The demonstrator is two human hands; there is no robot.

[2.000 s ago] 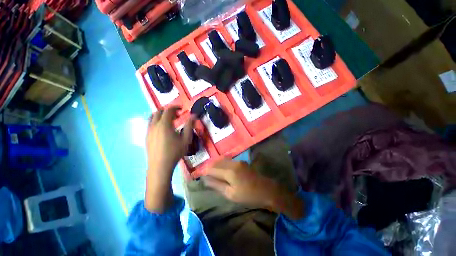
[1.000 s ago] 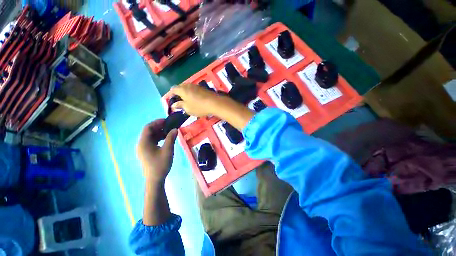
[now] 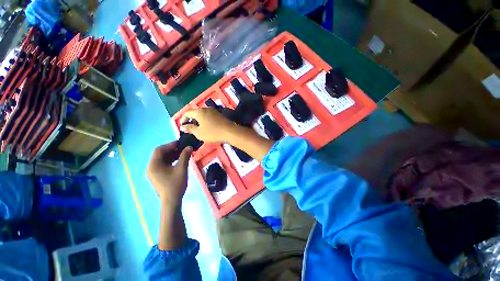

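Observation:
The orange-red tray point(image 3: 347, 111) lies tilted in front of me, with black watches such as this one point(image 3: 336, 83) on white printed slips in its pockets. A dark heap of loose black pieces point(image 3: 249, 108) lies across its middle. My left hand point(image 3: 169, 169) is off the tray's left edge and pinches a black watch or strap piece point(image 3: 188, 141). My right hand point(image 3: 207, 125) reaches over the far left pocket, its fingertips closed on the upper end of the same piece. My fingers partly hide it, and my right arm covers part of the near row.
Stacked orange-red trays point(image 3: 164, 44) and clear plastic film point(image 3: 230, 46) lie beyond the tray on the green table point(image 3: 351, 66). Brown cartons point(image 3: 427, 66) and a maroon bag point(image 3: 449, 170) are at right. Tray trolleys point(image 3: 90, 123) and a grey-white stool point(image 3: 85, 262) are at left.
My right hand has moved from the near edge across to the tray's far left corner. My left hand has left the near pocket with the black piece. Over the last second both hands stay together there.

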